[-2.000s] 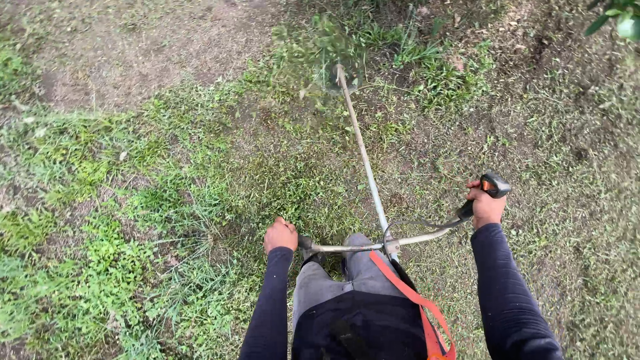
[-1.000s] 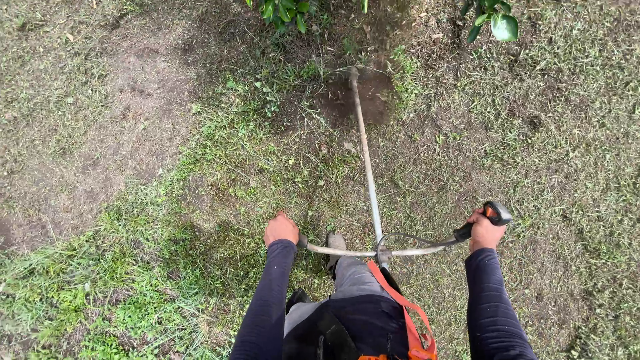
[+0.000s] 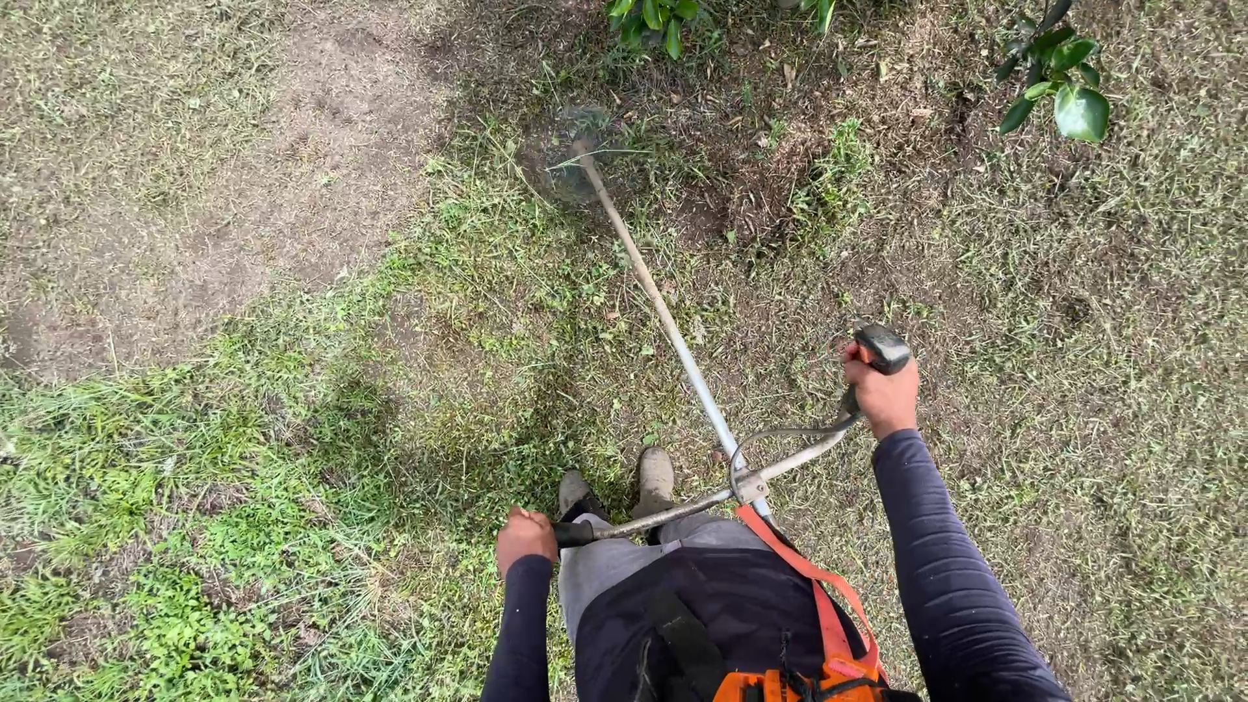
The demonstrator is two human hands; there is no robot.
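Note:
My left hand [image 3: 526,539] is closed around the black left grip of a brush cutter's handlebar [image 3: 663,517]. My right hand [image 3: 885,392] holds the control grip [image 3: 881,349] at the bar's other end, which is black with an orange part. The brush cutter's metal shaft [image 3: 665,314] runs forward and to the left from the handlebar clamp. Its cutting head [image 3: 583,151] is a blur over the ground, so its form cannot be told. An orange-red harness strap [image 3: 814,570] hangs from the shaft near the clamp to my waist.
My boots [image 3: 656,478] stand on cut grass behind the handlebar. Taller green grass [image 3: 185,546] grows at the left, beside a bare dirt patch [image 3: 292,185]. Leafy branches [image 3: 1080,111] reach in at the top right and top middle. A green tuft [image 3: 834,175] stands right of the cutting head.
Since one second ago, the cutting head has swung left, away from the dark bare soil. The shaft and handlebar are now slanted. Both hands have kept their grips.

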